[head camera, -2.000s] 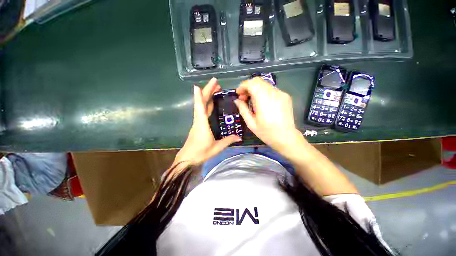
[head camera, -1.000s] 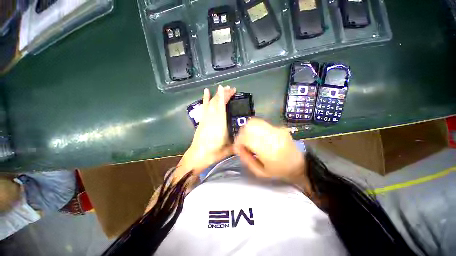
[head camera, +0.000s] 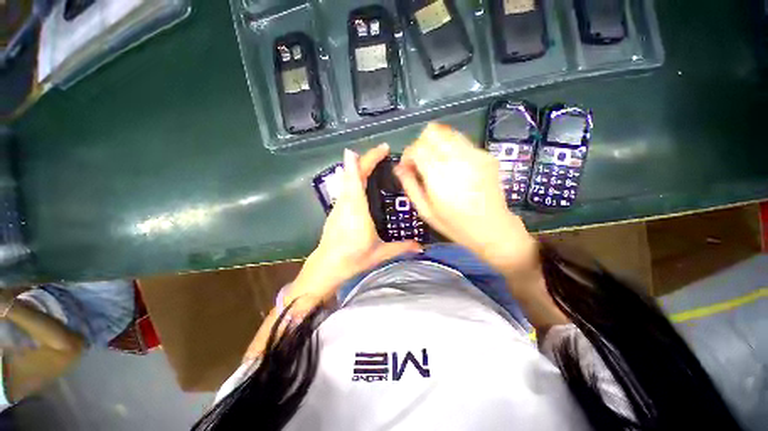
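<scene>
A black keypad mobile phone (head camera: 402, 220) lies screen side up between my hands near the bench's front edge. My left hand (head camera: 349, 215) grips it by its left side, thumb along its lower end. My right hand (head camera: 446, 181) is over its upper right, fingertips at the screen; whether they pinch a film is too small to tell. Another phone (head camera: 327, 183) with a whitish screen lies partly hidden behind my left hand. Two keypad phones (head camera: 560, 156) lie side by side, face up, to the right; my right hand partly covers the nearer one.
A clear blister tray (head camera: 337, 133) holds several black phone backs, pale patches up, beyond my hands. Another clear tray on a white sheet (head camera: 101, 38) is at upper left. Cardboard boxes (head camera: 202, 328) stand below the bench. A person's arm (head camera: 42, 332) shows at lower left.
Since one second ago, my right hand has moved up from the phone's lower end to its screen. Since two seconds ago, the view has shifted and a whitish-screened phone shows left of my left hand.
</scene>
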